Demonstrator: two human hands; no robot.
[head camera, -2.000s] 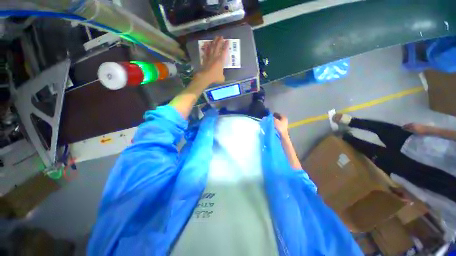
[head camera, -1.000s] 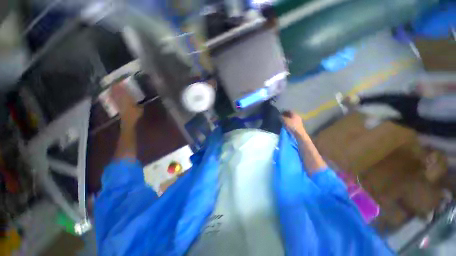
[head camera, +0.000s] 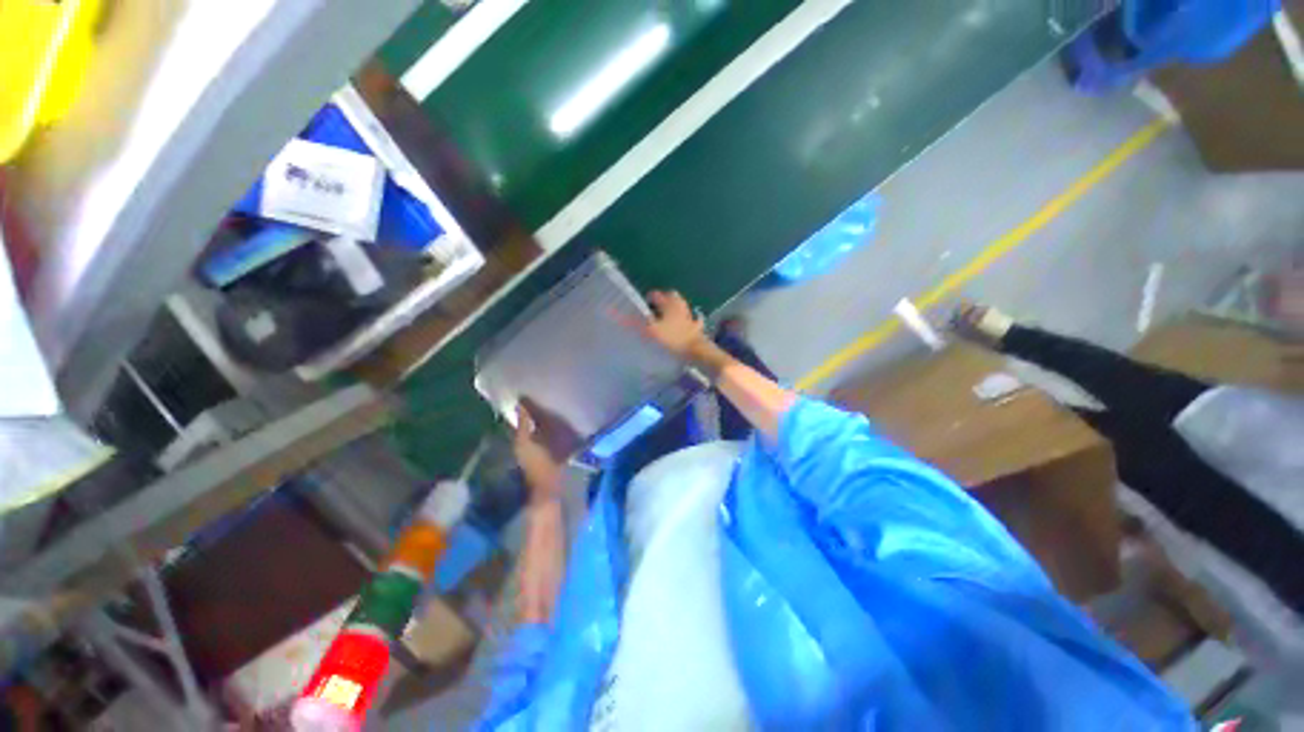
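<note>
The bench scale (head camera: 579, 350) has a bare grey plate with no box on it. Its lit display faces my body. My left hand (head camera: 535, 446) is at the near left corner of the plate, and the fingertips touch its edge. My right hand (head camera: 675, 326) is at the right edge of the plate, with the fingers around or beside that edge. The image is soft, so I cannot tell how firmly either hand grips. I see no product box in my hands.
A white-edged tray (head camera: 455, 265) behind the scale holds black items and a blue-and-white box. The green belt (head camera: 801, 157) runs behind and right. The signal tower (head camera: 383, 604) stands at lower left. A large open carton (head camera: 987, 443) and a person's leg (head camera: 1094, 375) are at right.
My left hand has come back from the brown conveyor, where it was on a white box, to the scale. My right hand has moved up to the plate's right edge. The view has turned.
</note>
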